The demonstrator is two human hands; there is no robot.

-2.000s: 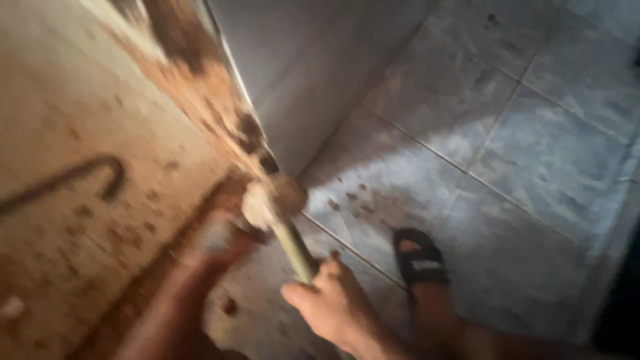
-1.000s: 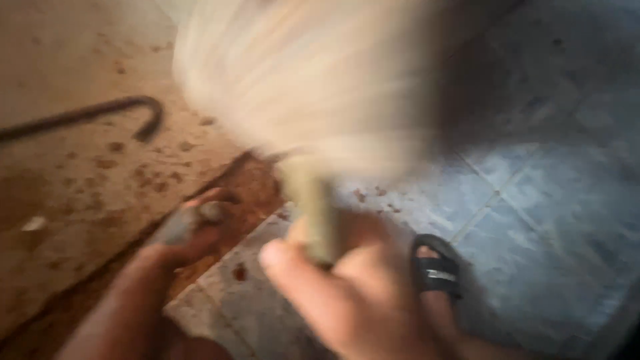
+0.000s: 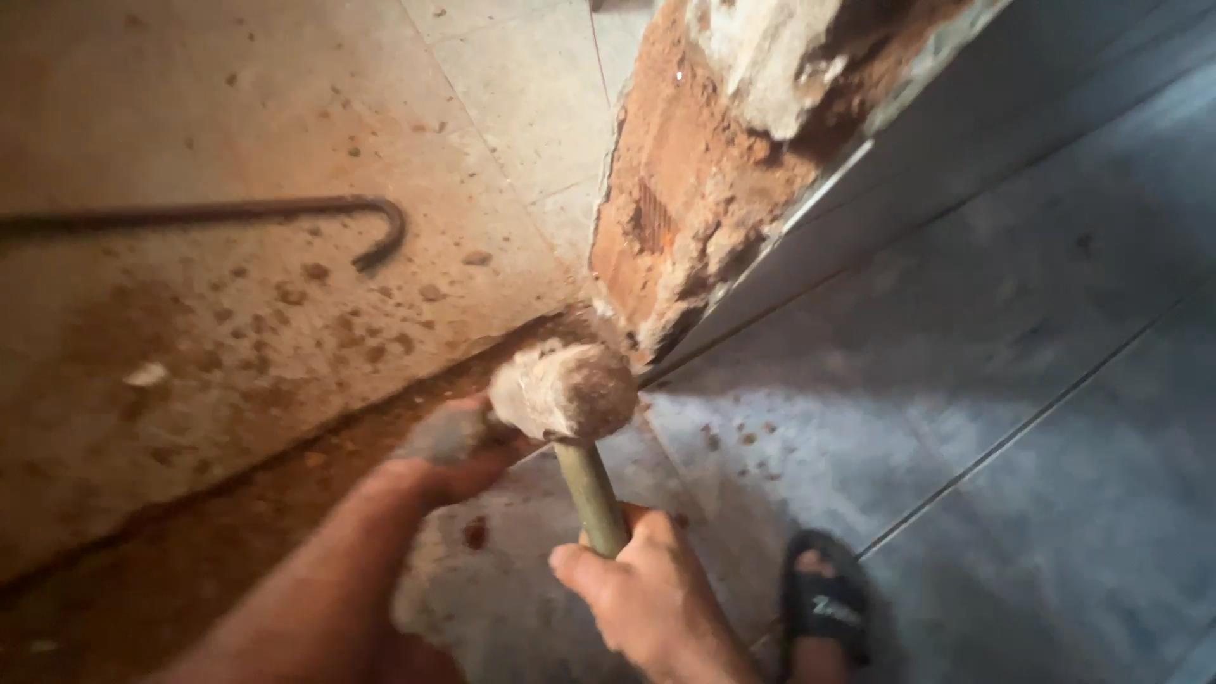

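Note:
My right hand [image 3: 655,589] grips the greenish handle of a mallet [image 3: 565,389] with a pale, worn, rounded head. The mallet head hangs at the lower end of a broken wall edge [image 3: 703,190], where reddish brick and rough mortar are laid bare. Just left of the mallet head is my left hand [image 3: 461,446], with something grey across its back. Its fingers close around a rod-like tool whose rounded end showed a second ago; the mallet head now hides most of it.
A hooked metal bar [image 3: 218,211] lies on the dusty tiled floor at left, among crumbs of rubble [image 3: 313,275]. A dirt-filled channel [image 3: 237,503] runs below it. At right are bluish floor tiles [image 3: 1026,513] and a foot in a black slide sandal [image 3: 826,598].
The mallet was raised large and blurred toward the view a second ago and is now down beside my left hand, as it was two seconds ago. The view has shifted.

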